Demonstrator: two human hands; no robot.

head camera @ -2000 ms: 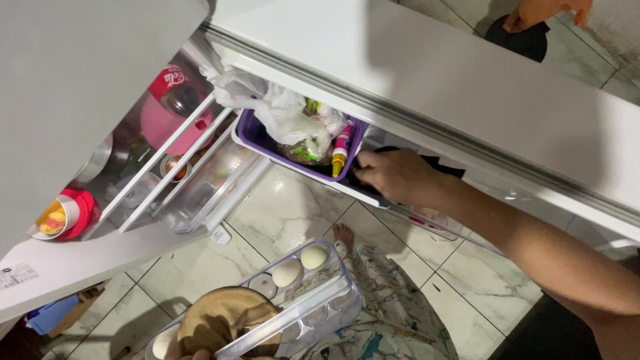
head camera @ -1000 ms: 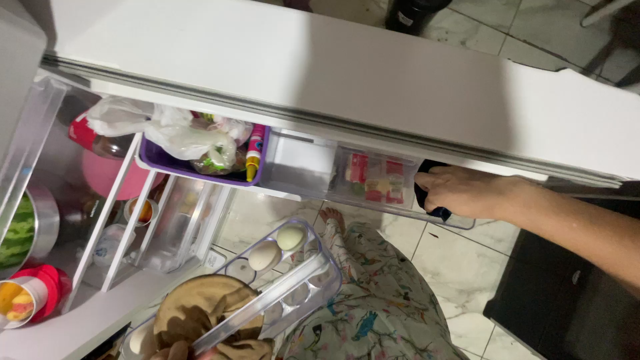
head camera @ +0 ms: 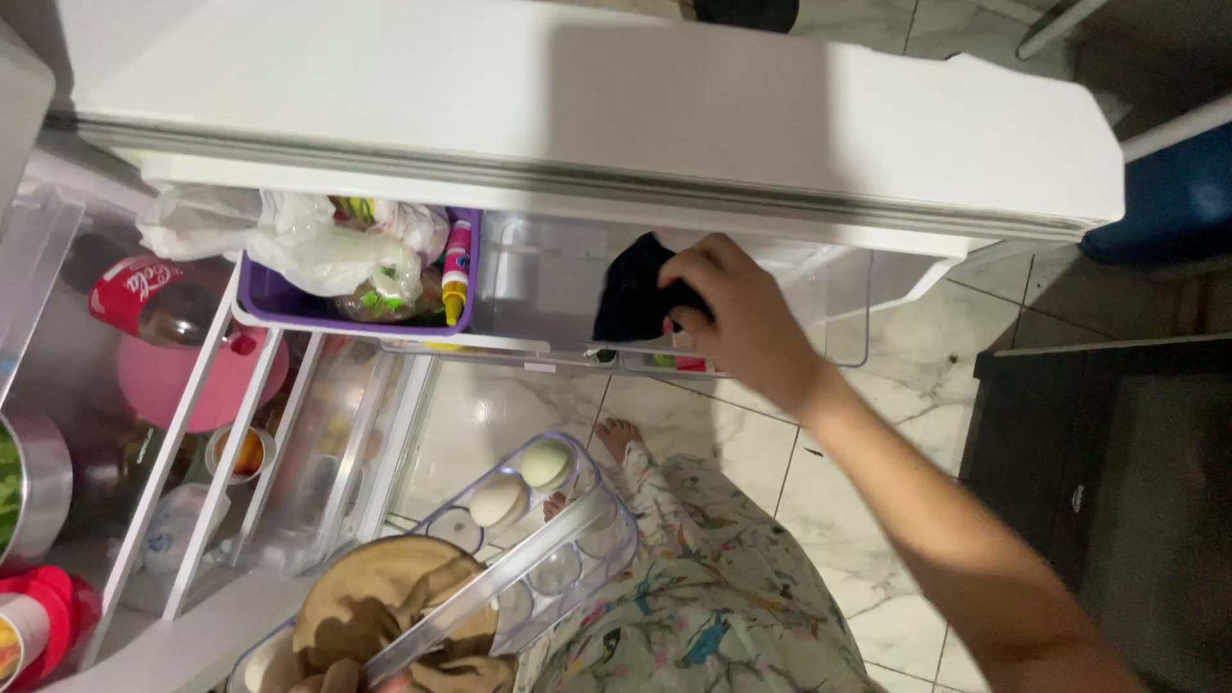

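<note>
My right hand (head camera: 736, 298) pinches a dark cloth (head camera: 632, 289) over the clear door shelf (head camera: 539, 265) of an open refrigerator. At the bottom, my left hand (head camera: 351, 680), mostly cut off by the frame edge, grips the handle of a clear plastic egg tray (head camera: 616, 563). A white egg (head camera: 498, 500) and a pale greenish egg (head camera: 547, 465) sit in its cups, and a brown cloth (head camera: 385, 587) lies over part of it. Left of the dark cloth, a purple bin (head camera: 356, 318) holds plastic bags (head camera: 327, 250) and a pink tube with a yellow cap (head camera: 456, 274).
The refrigerator door (head camera: 626, 106) spans the top. Inside at left are a cola bottle (head camera: 159, 298), a pink container (head camera: 192, 380), a small cup (head camera: 241, 454), a metal pot (head camera: 43, 491) and a red container (head camera: 67, 611). A dark cabinet (head camera: 1097, 500) stands on the right.
My right hand has moved from the shelf's far right end back toward the purple bin, with the dark cloth in its fingers. My left hand stays at the egg tray. The view has shifted.
</note>
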